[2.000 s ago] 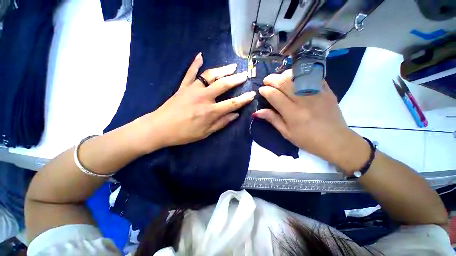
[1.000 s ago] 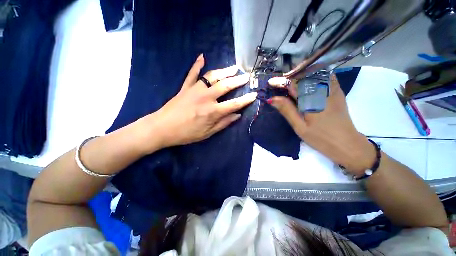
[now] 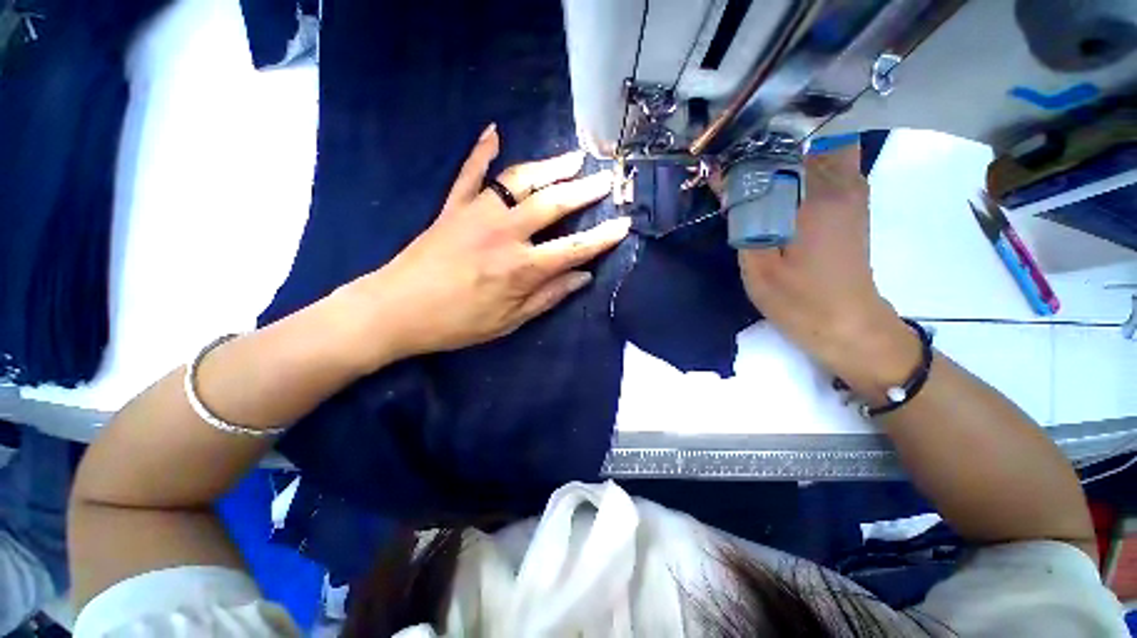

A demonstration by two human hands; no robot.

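Note:
A large navy panel [image 3: 436, 424] lies under the machine and hangs over the table's front edge. My left hand [image 3: 505, 256] lies flat on it, fingers spread, fingertips just left of the presser foot [image 3: 623, 183]. A smaller navy piece [image 3: 686, 299] lies right of the foot, with a pale thread along its left side. My right hand [image 3: 817, 249] is behind and below the grey cylinder attachment [image 3: 763, 206]; its fingertips are hidden, so its hold cannot be told. A thin line runs from the foot area towards the cylinder.
The sewing machine head [image 3: 948, 62] fills the top right. Thread snips [image 3: 1022, 259] lie on the white table at right. A stack of navy pieces [image 3: 56, 224] is at left. A ruler strip [image 3: 748, 461] runs along the front edge. A blue bin [image 3: 264, 548] is below.
My right hand has moved from the cloth beside the foot to behind the cylinder, its fingertips going out of sight. My left hand has stayed nearly in place on the panel.

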